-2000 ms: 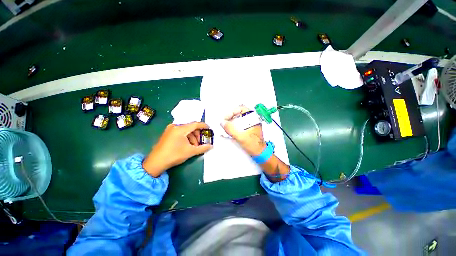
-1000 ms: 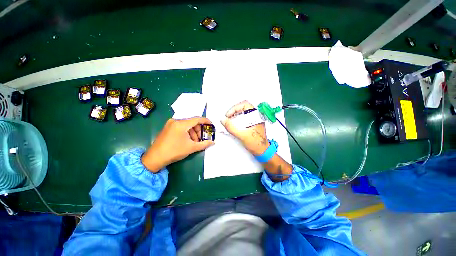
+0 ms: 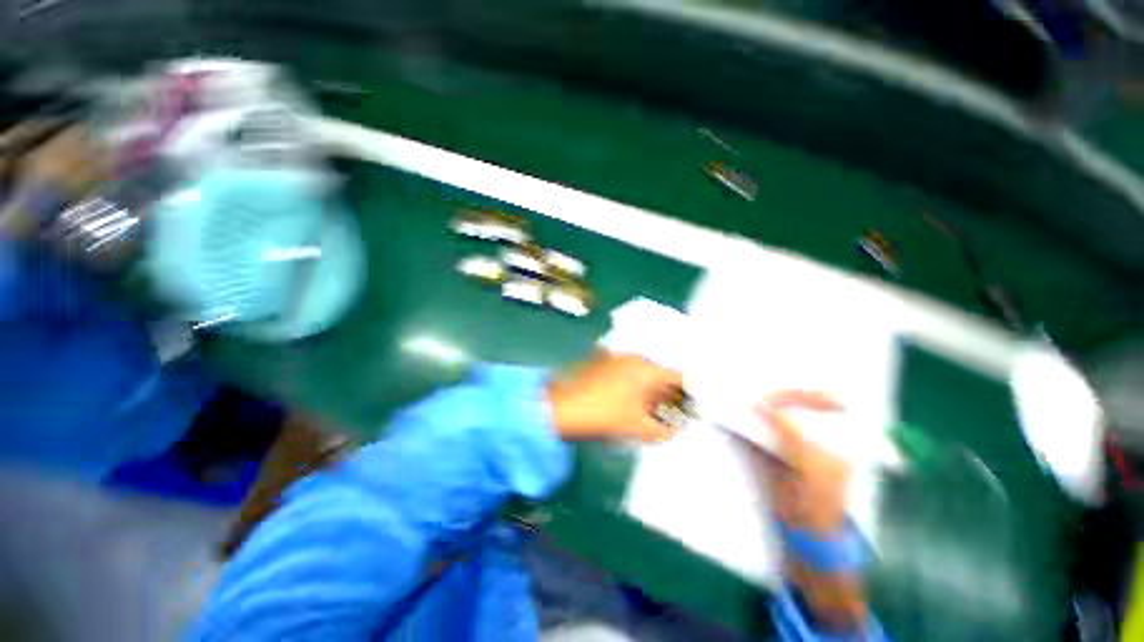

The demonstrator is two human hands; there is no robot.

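The view is strongly blurred. My left hand [image 3: 617,399] holds a small electronic unit [image 3: 675,408] at its fingertips, over the left part of the white paper sheet [image 3: 803,329]. My right hand [image 3: 809,470] is over the sheet's right part, curled around the dispensing syringe, whose thin front end points left toward the unit. The syringe's green adapter [image 3: 918,442] shows blurred to the right of the hand. Whether the tip touches the unit cannot be told. Several more units [image 3: 527,261] lie grouped on the green bench at the left.
A folded white paper [image 3: 646,329] lies left of the sheet. A light blue-green fan [image 3: 257,257] stands at the left, beside another person's arm [image 3: 57,176]. A pale rail [image 3: 502,191] separates the bench from the belt, with units [image 3: 731,179] on it. Crumpled paper [image 3: 1056,420] is at the right.
The camera has swung left and tilted, so the scene sits further right and slanted, and a neighbour's arm shows. Both hands still hold the unit and the syringe.
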